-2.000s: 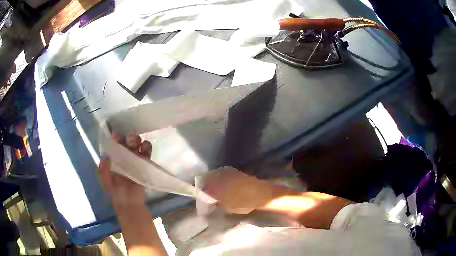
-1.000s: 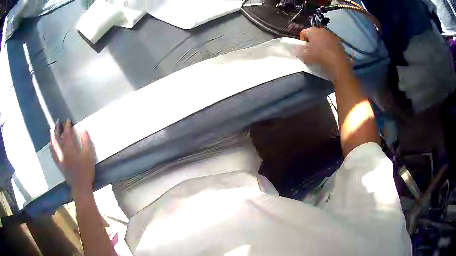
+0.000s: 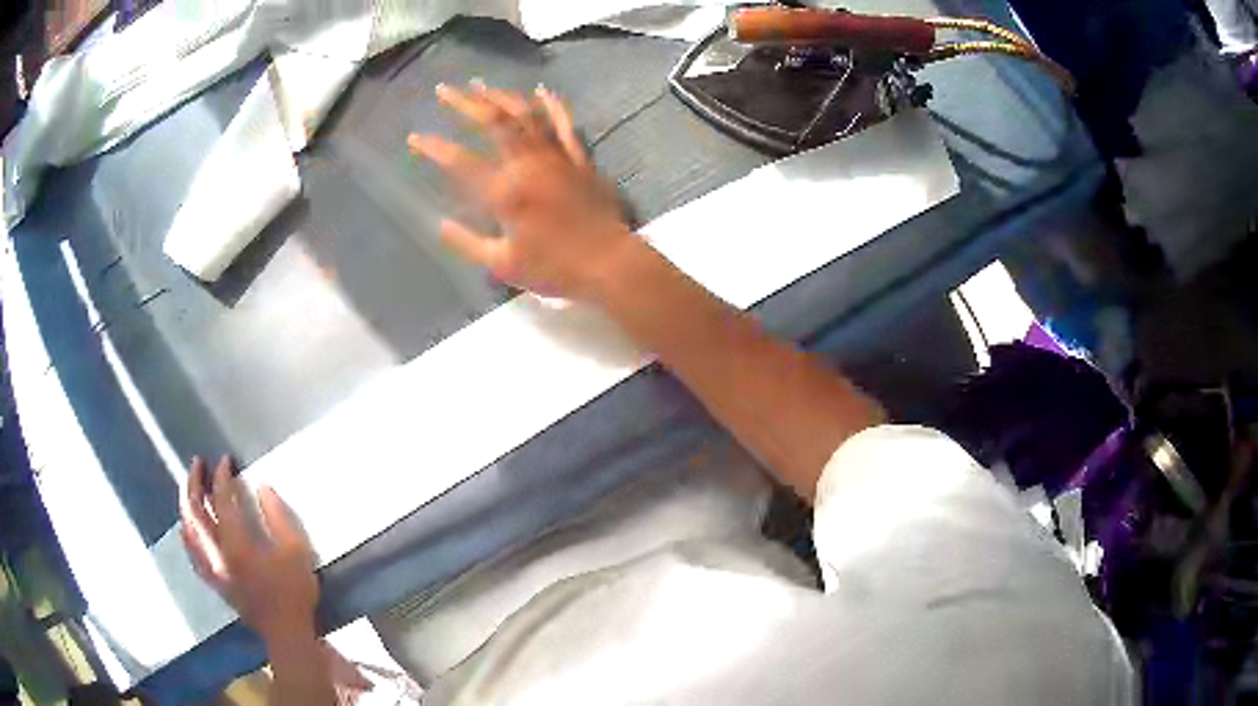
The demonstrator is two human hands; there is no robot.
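Note:
A long white fabric strip [image 3: 455, 414] lies flat along the near edge of the ironing table. My left hand [image 3: 248, 545] rests on the strip's left end, fingers apart, holding nothing. My right hand [image 3: 531, 200] is open with spread fingers over the table cover, just beyond the middle of the strip; my forearm crosses above the strip and hides part of it. The steam iron [image 3: 800, 104], with its orange-brown handle [image 3: 835, 28], sits beyond the strip's right part.
Gold-yellow steam hoses [image 3: 1000, 44] loop right from the iron. White cut pieces [image 3: 235, 207] lie on the blue-grey cover [image 3: 345, 262] and along its far edge. A purple bag [image 3: 1062, 400] with white scraps is below at right.
The strip, earlier raised and folded between my hands, now lies flat. My right hand has let go of its right end and moved left. My left hand stays at the left end.

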